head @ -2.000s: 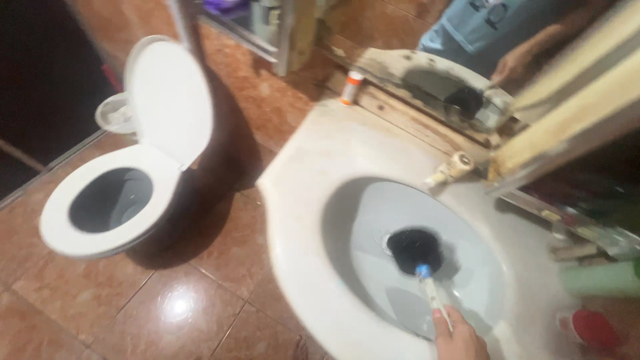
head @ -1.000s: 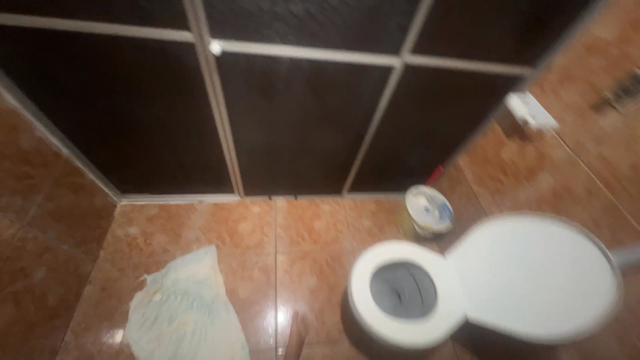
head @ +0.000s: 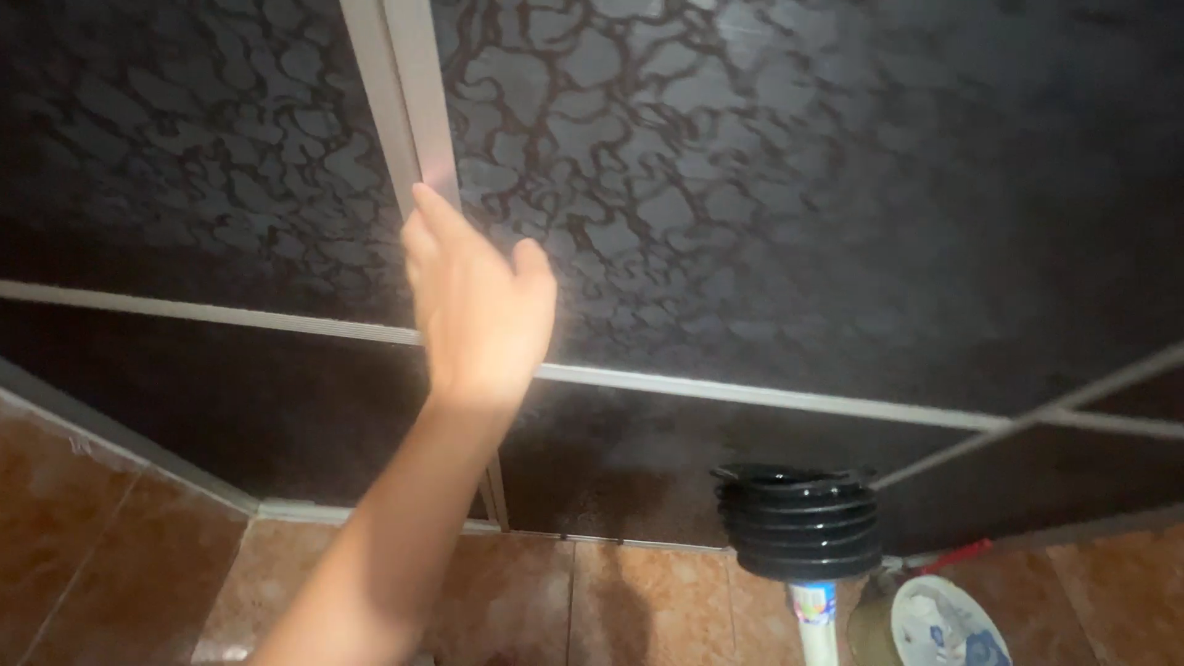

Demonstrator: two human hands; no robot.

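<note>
My left hand [head: 481,305] reaches up from the bottom left, its fingertips against the light metal frame strip [head: 407,102] between two dark patterned panels [head: 629,185] of a shower-type partition. At the lower right a black ribbed bellows plunger [head: 800,527] is held up with its cup on top. Its pale handle [head: 819,638] has a coloured label and runs out of the bottom edge. The hand on that handle, my right, lies outside the picture.
A round bin [head: 948,620] with waste in it stands at the bottom right, a red stick [head: 957,558] behind it. Brown tiles [head: 666,592] cover the floor, and a tiled wall [head: 65,518] rises at the left.
The view has swung from the sink and toilet to the dark partition. Two seconds ago the plunger was in the sink bowl; now it is raised. My left hand has come to the frame strip.
</note>
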